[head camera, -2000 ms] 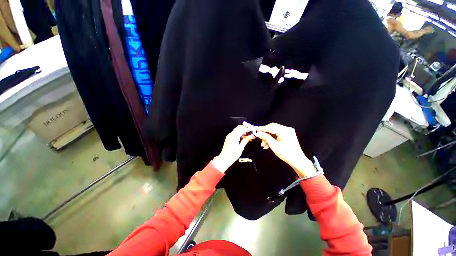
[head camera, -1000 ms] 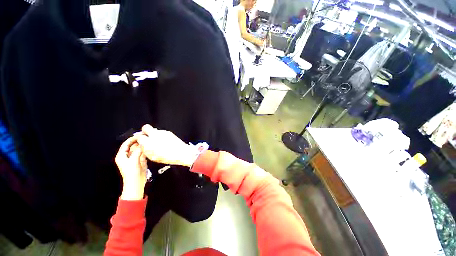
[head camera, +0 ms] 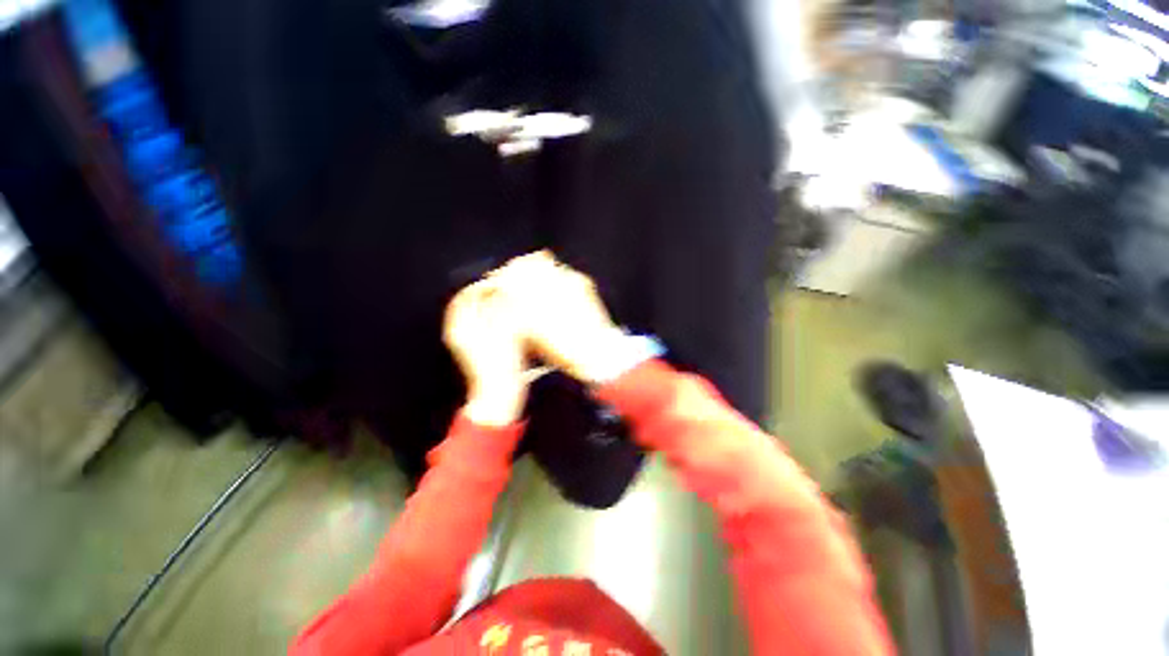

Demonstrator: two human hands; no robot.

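Observation:
A black coat [head camera: 667,205] hangs in front of me. A white bow-like fastening [head camera: 519,126] shows across its upper front, with part of the white neck label [head camera: 440,10] above it. My left hand [head camera: 485,340] and my right hand [head camera: 558,314] are close together at the coat's middle front, fingers bent and overlapping. The frame is blurred. What the fingers hold, if anything, is hidden. A small pale piece shows just below the hands.
Dark garments and a bright blue patterned one [head camera: 167,173] hang at the left. A thin metal bar [head camera: 192,532] runs low at the left. A white table [head camera: 1090,513] with a purple item stands at the right, a dark round base [head camera: 897,395] near it.
The view has swung left since one second ago, so the coat and hands sit nearer the middle. The hands stay together at the coat front, now overlapping more closely.

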